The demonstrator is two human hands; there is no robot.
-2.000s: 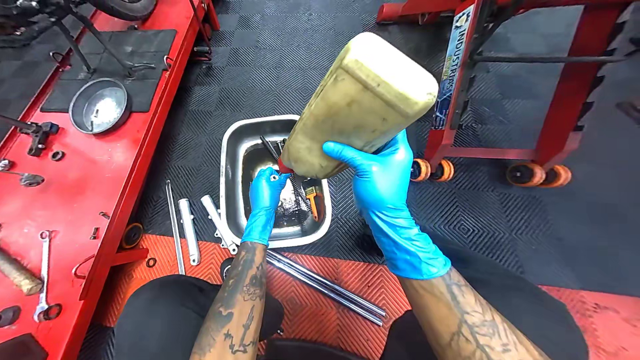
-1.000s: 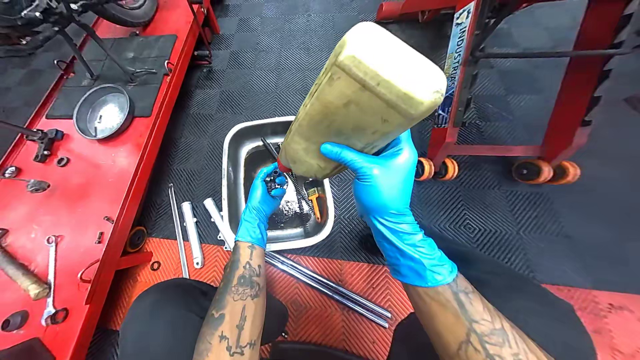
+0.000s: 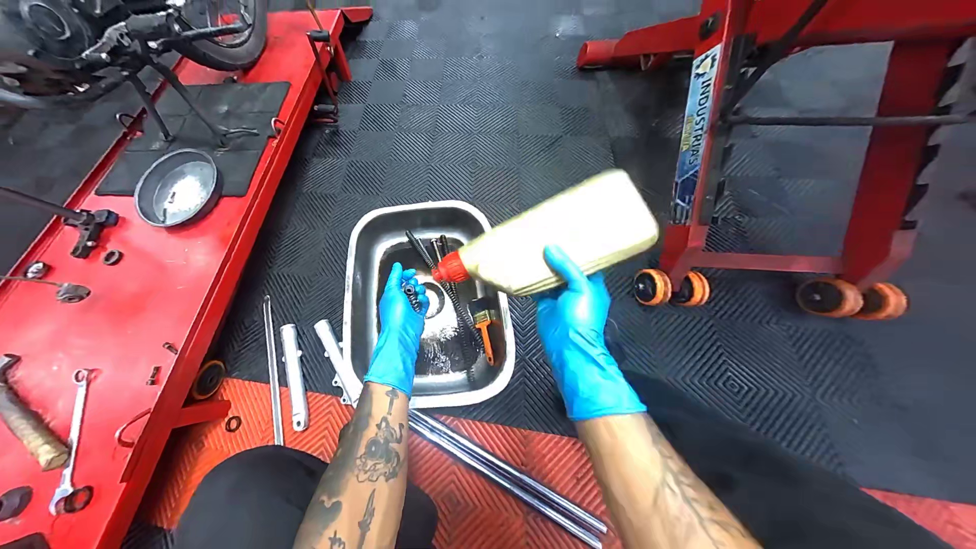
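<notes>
My right hand [image 3: 576,335], in a blue glove, grips a yellowish plastic bottle [image 3: 564,232] with a red cap [image 3: 451,268], its neck tilted slightly down to the left. In my gloved left hand [image 3: 402,320] are small dark metal parts [image 3: 412,297], one of them like a short coil spring, held over the left side of a stainless steel sink basin [image 3: 352,305]. Long dark springs [image 3: 456,305] and a brush with an orange handle [image 3: 486,335] lie in the basin, where some liquid shows.
Chromed fork tubes [image 3: 503,480] and silver fork lowers [image 3: 293,377] lie on the mat beside the basin. On the red lift platform [image 3: 206,305] at left are a round pan [image 3: 177,188], a combination wrench [image 3: 74,442] and a hammer [image 3: 30,427]. A red wheeled stand [image 3: 770,261] is at right.
The bottle has gone from steeply upended to nearly level, and its red cap now shows fully. My right hand has turned with it. My left hand is still over the basin.
</notes>
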